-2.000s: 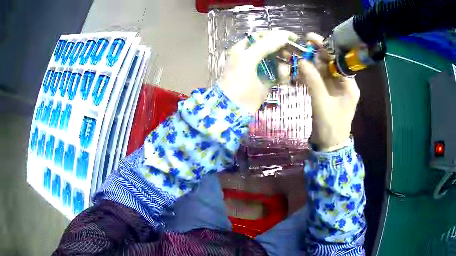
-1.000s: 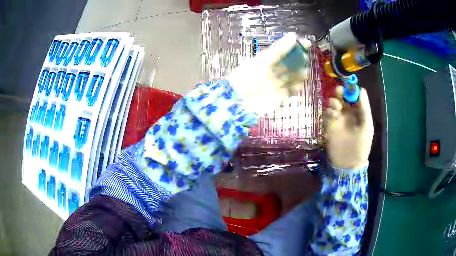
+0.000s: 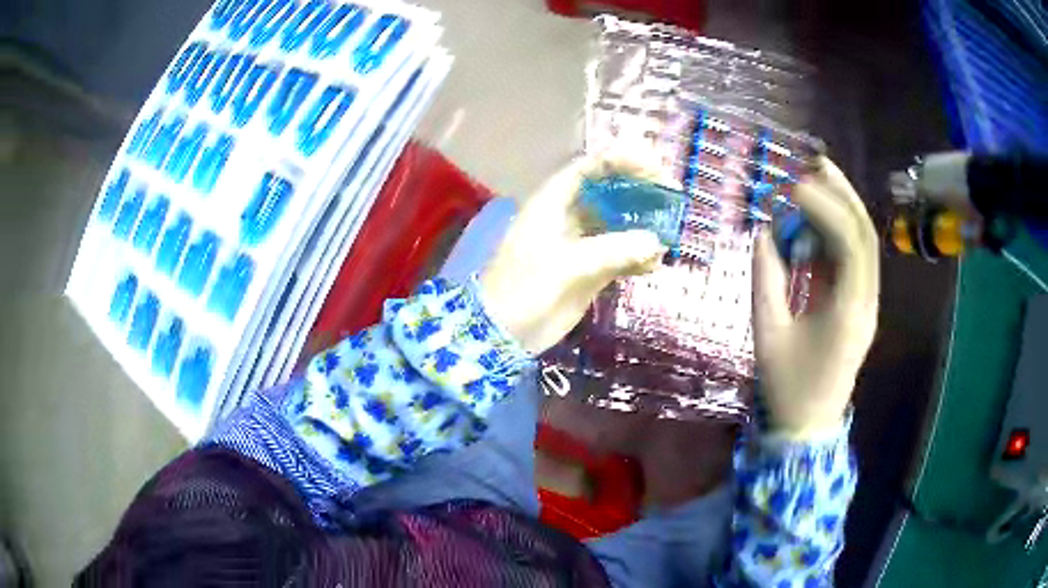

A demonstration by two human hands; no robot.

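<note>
My left hand (image 3: 557,258), gloved in cream, is closed around a see-through blue bottle (image 3: 634,211) that lies nearly level, above the left part of the clear blister tray (image 3: 678,327). My right hand (image 3: 830,299), gloved and blurred, is over the tray's right edge. A dark blue piece (image 3: 793,236) shows between its thumb and fingers; its shape is too blurred to tell. Slim parts with blue ends (image 3: 698,144) lie in rows in the tray's ribbed pockets, just beyond my hands.
Stacked white foam trays (image 3: 236,172) with rows of blue bottles stand at left, on a red stool (image 3: 397,241). The nozzle (image 3: 933,230) on its black hose (image 3: 1011,198) reaches in from the right. A green bench (image 3: 960,448) with a grey control box (image 3: 1031,396) is at right.
The view has shifted, so the trays sit further right. My right hand has moved away from the nozzle to the tray's slim parts. My left hand still holds the bottle, now more clearly seen.
</note>
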